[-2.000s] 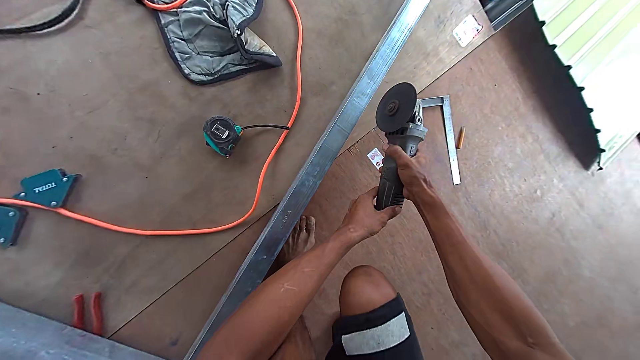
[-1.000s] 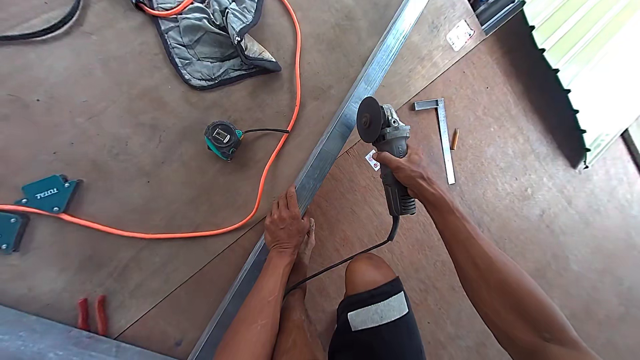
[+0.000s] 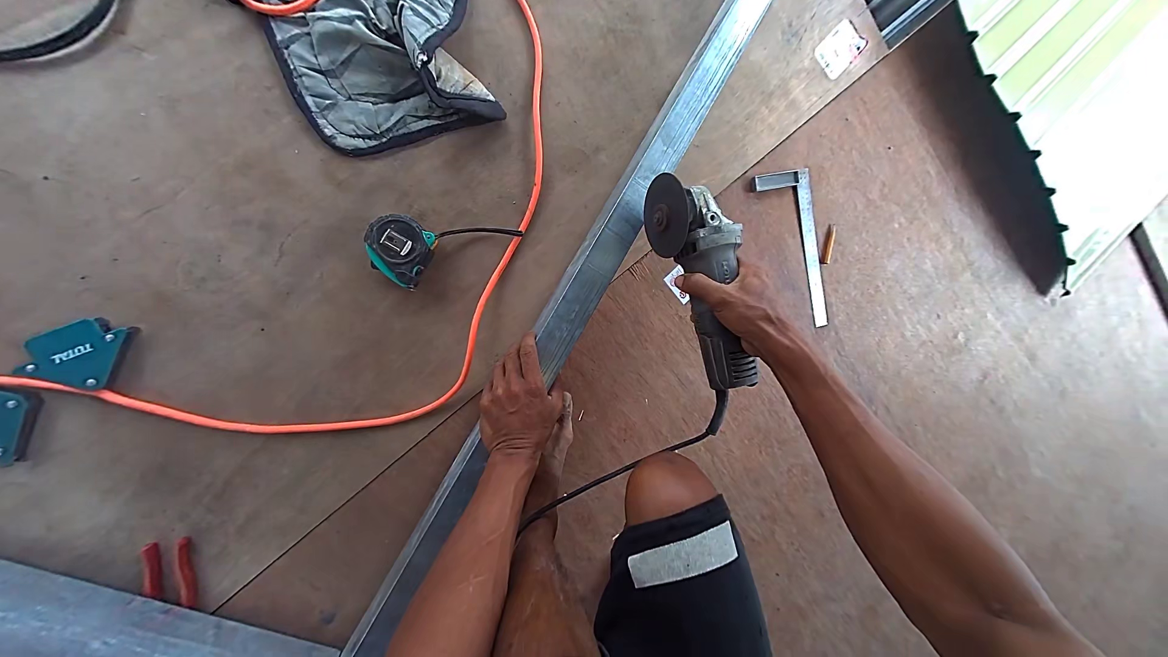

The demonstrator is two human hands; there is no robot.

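My right hand (image 3: 737, 306) is closed around the body of an angle grinder (image 3: 716, 260), its dark disc at the upper left, just right of a long galvanized steel channel (image 3: 598, 251). The channel runs diagonally across the floor boards. My left hand (image 3: 522, 401) lies on the channel lower down, fingers over its far edge, holding it beside my bare foot (image 3: 558, 438). From the grinder's rear end a black cord (image 3: 630, 467) runs down past my knee. To the right of the grinder lie a try square (image 3: 807, 246) and a small brown stub (image 3: 829, 245).
An orange cable (image 3: 474, 338) curves across the left floor, near a tape measure (image 3: 400, 251) and teal magnetic welding holders (image 3: 78, 354). Red-handled pliers (image 3: 186, 573) poke out by a metal sheet (image 3: 137, 616). A grey quilted cloth (image 3: 365, 82) lies at the top, corrugated sheets (image 3: 1077, 119) at upper right.
My left hand has left the grinder's rear end and come down onto the steel channel. The grinder, still in my right hand, has moved slightly left towards the channel since the earliest frame.
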